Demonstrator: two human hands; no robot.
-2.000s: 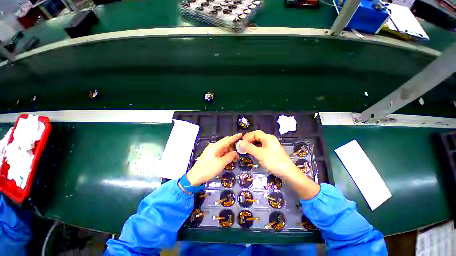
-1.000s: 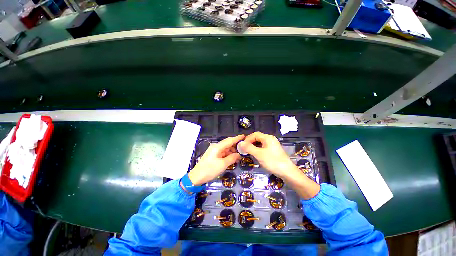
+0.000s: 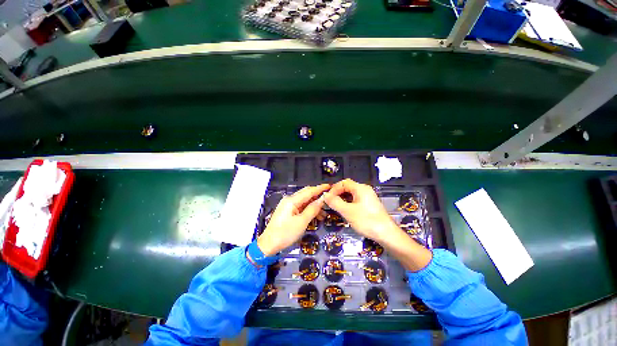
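Note:
My left hand [image 3: 292,217] and my right hand [image 3: 358,209] meet at the fingertips over the upper middle of a clear blister tray [image 3: 353,260]. A small pale piece [image 3: 327,196] shows between the fingertips, mostly hidden by them; I cannot tell exactly what it is. The blister tray holds rows of round dark modules [image 3: 334,269] with gold-orange tails and lies on a black carrier tray [image 3: 443,233]. One more module [image 3: 330,166] sits in a cell at the carrier tray's upper edge, and a crumpled white scrap [image 3: 388,168] lies to its right.
White sheets lie left [image 3: 245,203] and right [image 3: 495,235] of the tray. A red bin [image 3: 40,260] of white pieces stands far left. Modules [image 3: 305,132] lie on the green conveyor [image 3: 223,101]. A metal post [image 3: 555,121] rises at right. A neighbour's blue sleeve [image 3: 24,304] shows lower left.
The modules on the conveyor have moved to the right. My hands have stayed in nearly the same place, and the pale disc between the fingertips now shows less.

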